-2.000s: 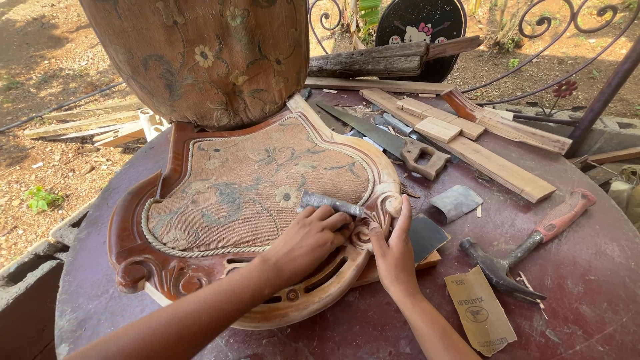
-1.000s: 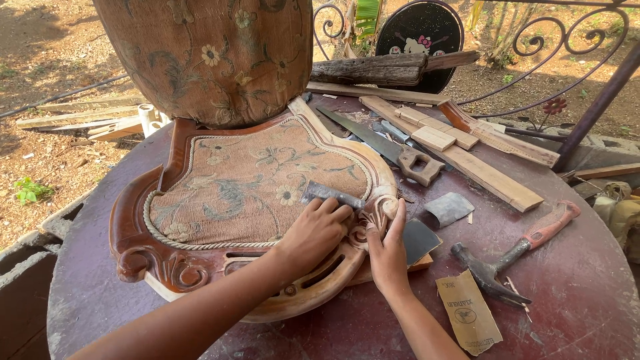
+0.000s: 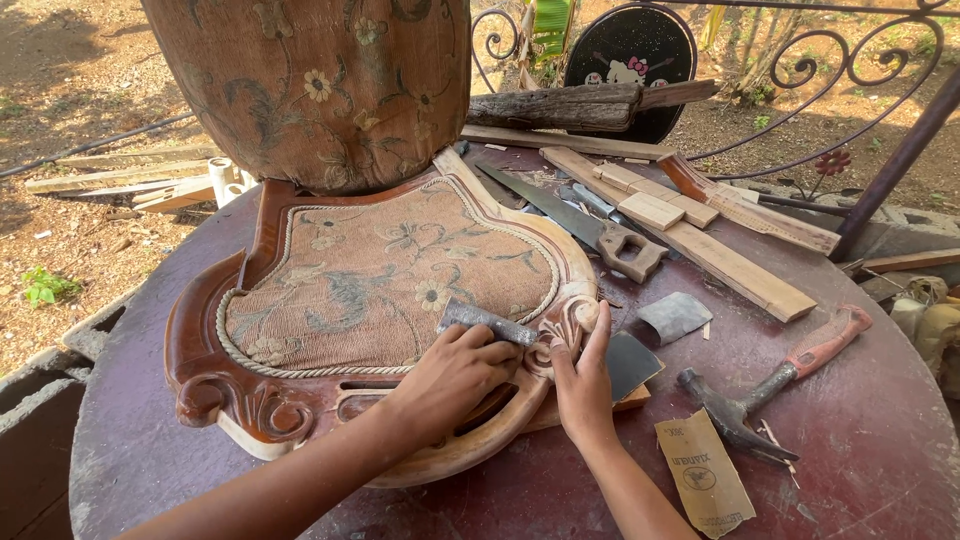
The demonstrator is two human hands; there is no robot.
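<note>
A carved wooden chair back (image 3: 202, 330) with floral upholstery (image 3: 375, 277) and rope trim lies on the round table, joined to an upright padded part (image 3: 322, 90). My left hand (image 3: 457, 375) grips a folded piece of grey sandpaper (image 3: 487, 321), whose end touches the carved scroll (image 3: 551, 337) of bare wood. My right hand (image 3: 586, 379) rests against the right side of that scroll, thumb on the carving and fingers along its edge. Beside it, a dark sandpaper sheet (image 3: 632, 365) lies partly over a wood block (image 3: 634, 397).
Right of my hands lie a claw hammer (image 3: 739, 412), a sandpaper piece showing its printed backing (image 3: 703, 472) and a curved grey sheet (image 3: 675, 317). Farther back are a handsaw (image 3: 574, 221), wooden strips (image 3: 735, 274), a weathered beam (image 3: 555, 107) and a scrolled metal railing (image 3: 847, 67).
The sandpaper stays in my left hand at the scroll, and my right hand stays against the carving. Its fingers now reach a little differently along the scroll's edge.
</note>
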